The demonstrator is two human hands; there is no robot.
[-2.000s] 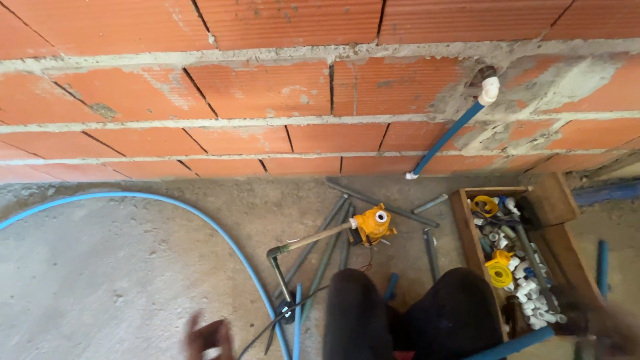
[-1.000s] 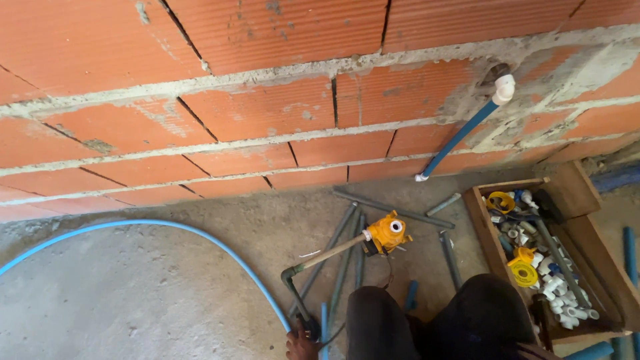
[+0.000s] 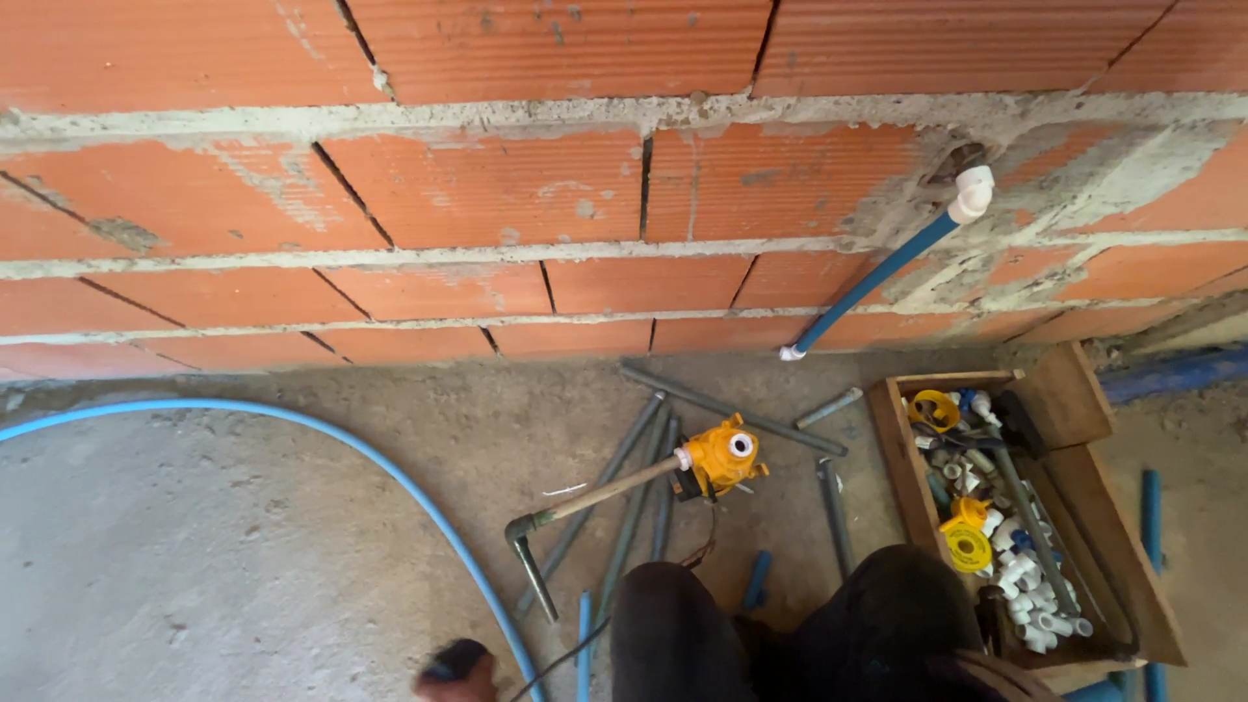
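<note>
My left hand (image 3: 456, 682), at the bottom edge left of the blue hose (image 3: 429, 507), is closed on a small black round object (image 3: 456, 660). My right hand (image 3: 1004, 675) shows partly and blurred at the lower right, by my knee and the wooden box (image 3: 907, 468); its fingers and any hold are unclear. An orange-yellow pump-like unit (image 3: 726, 458) lies on the floor. A pale pipe (image 3: 614, 487) runs from it to a dark elbow (image 3: 522, 528) with a short dark pipe (image 3: 536, 580). Gray pipes (image 3: 639, 487) lie under and around it.
White fittings (image 3: 1033, 595) and yellow tape rolls (image 3: 967, 548) fill the box. A blue pipe (image 3: 877, 283) with white elbows (image 3: 972, 195) hangs from the brick wall (image 3: 487, 185). Short blue pipes (image 3: 757, 579) and a dark cable (image 3: 575, 648) lie near my knees.
The black round object, by the dark pipe's lower end before, is now in my left hand and farther left. My left hand had reached it one second ago.
</note>
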